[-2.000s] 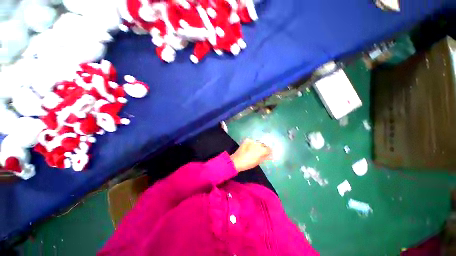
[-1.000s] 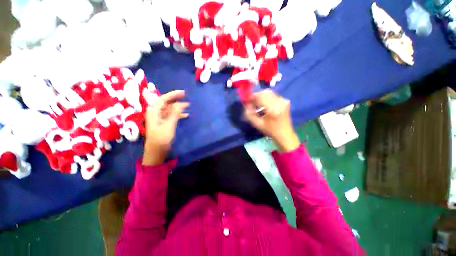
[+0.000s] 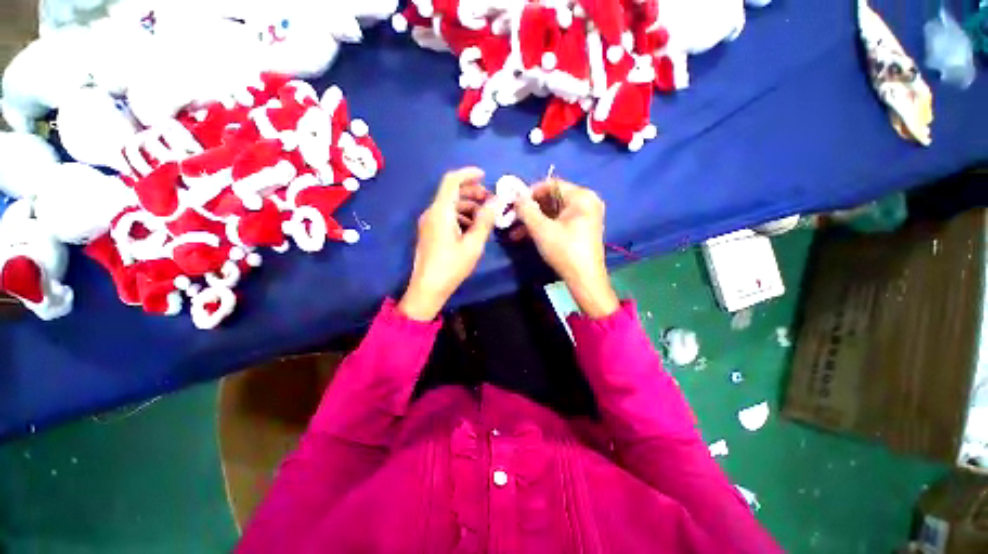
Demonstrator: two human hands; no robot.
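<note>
A small Santa hat is held between both hands above the blue cloth; its white brim faces up and its red part is mostly hidden. My left hand grips the hat's left side with its fingertips. My right hand pinches the right side, with a dark metal tool among its fingers. A fine red thread trails to the right of my right hand. The needle cannot be made out.
A near-left pile of hats and a farther pile lie on the blue cloth. White plush bodies are heaped behind. A white box and a cardboard box are at the right, beyond the table's edge, with scraps on the green floor.
My hands have come together around one hat. Before, my right hand was at the far pile's front with something red, and my left hand was open beside the near pile.
</note>
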